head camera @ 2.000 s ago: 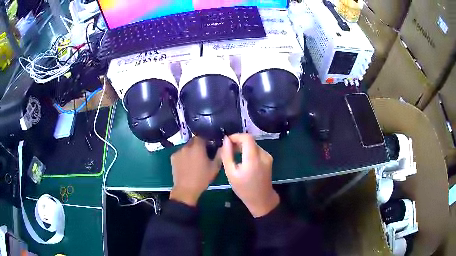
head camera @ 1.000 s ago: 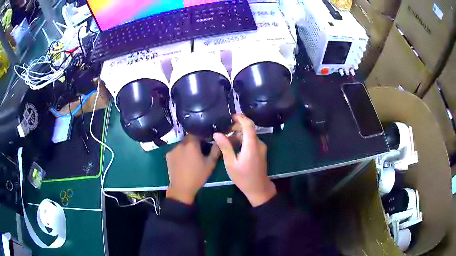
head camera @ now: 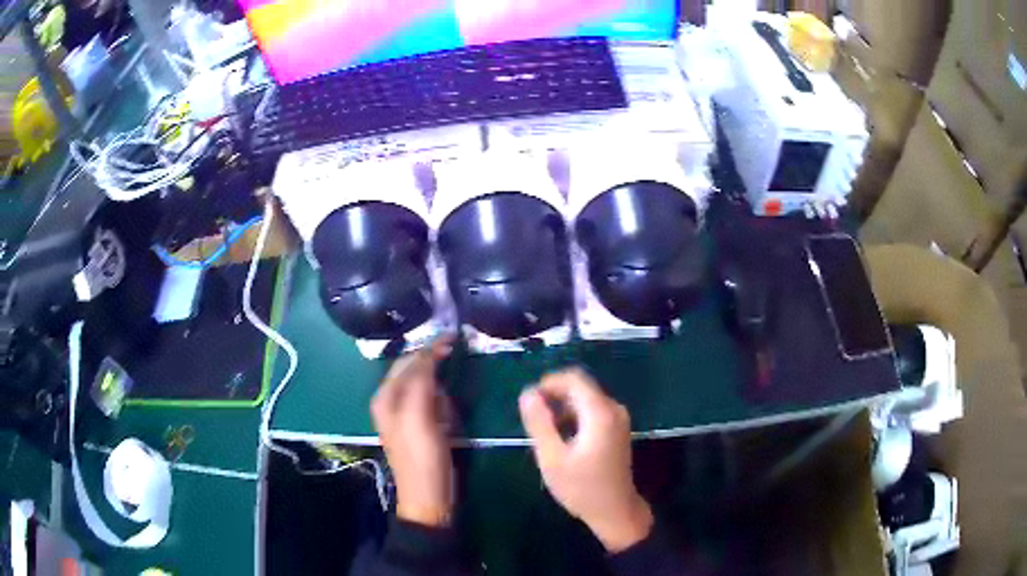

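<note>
Three white cameras with glossy black balls stand side by side on the green-matted bench: a left one (head camera: 375, 270), a middle one (head camera: 505, 264) and a right one (head camera: 640, 253). My left hand (head camera: 412, 428) is below the gap between the left and middle cameras, its fingertips near the left camera's lower edge. My right hand (head camera: 580, 444) is in front of the middle and right cameras, thumb and forefinger curled near each other and clear of them. Both hands are slightly blurred, and whether either holds something small cannot be seen.
Behind the cameras are white printed boxes (head camera: 462, 152), a keyboard (head camera: 451, 90) and a monitor (head camera: 473, 23). At right are a black mouse (head camera: 746, 302), a smartphone (head camera: 848, 295), a white instrument box (head camera: 788, 118) and a carton (head camera: 957, 304) with cameras. A label roll (head camera: 137, 484) lies left.
Both hands have come away from the middle camera's lower edge and moved apart, the right one toward me. The whole view has shifted, so the bench things appear farther right and lower.
</note>
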